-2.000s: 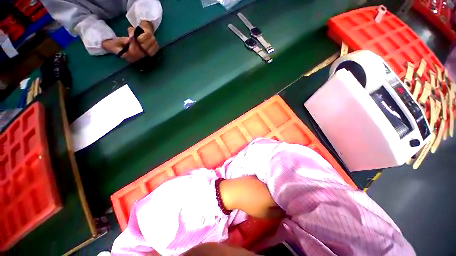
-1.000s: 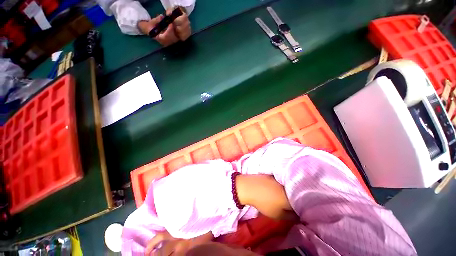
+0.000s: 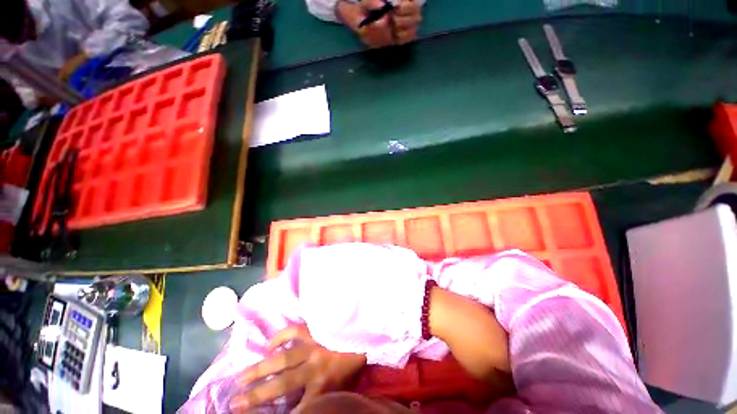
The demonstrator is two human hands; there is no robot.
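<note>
My arms in pink striped sleeves lie folded over an orange-red compartment tray [image 3: 404, 217]; the pockets that show are empty. My left hand [image 3: 471, 333], with a dark red bead bracelet at the wrist, points right; its fingers are hidden under my right sleeve. My right hand [image 3: 301, 370] comes out at the lower left and rests on my left sleeve, fingers apart, empty. Two watches [image 3: 549, 84] with pale grey straps lie side by side on the green conveyor belt [image 3: 452, 97] beyond the tray.
An opposite person's hands [image 3: 384, 23] hold a small black piece. A white paper strip [image 3: 292, 115] lies on the belt. Another tray [image 3: 137, 145] with black pieces stands left. A round white disc [image 3: 220, 308], keypad device [image 3: 77, 348] and paper slip [image 3: 133, 380] are lower left; a white dispenser [image 3: 687, 299] stands right.
The view has turned left, so things appear further right and the keypad device shows. More of my right hand shows on my left sleeve. My arms stay folded.
</note>
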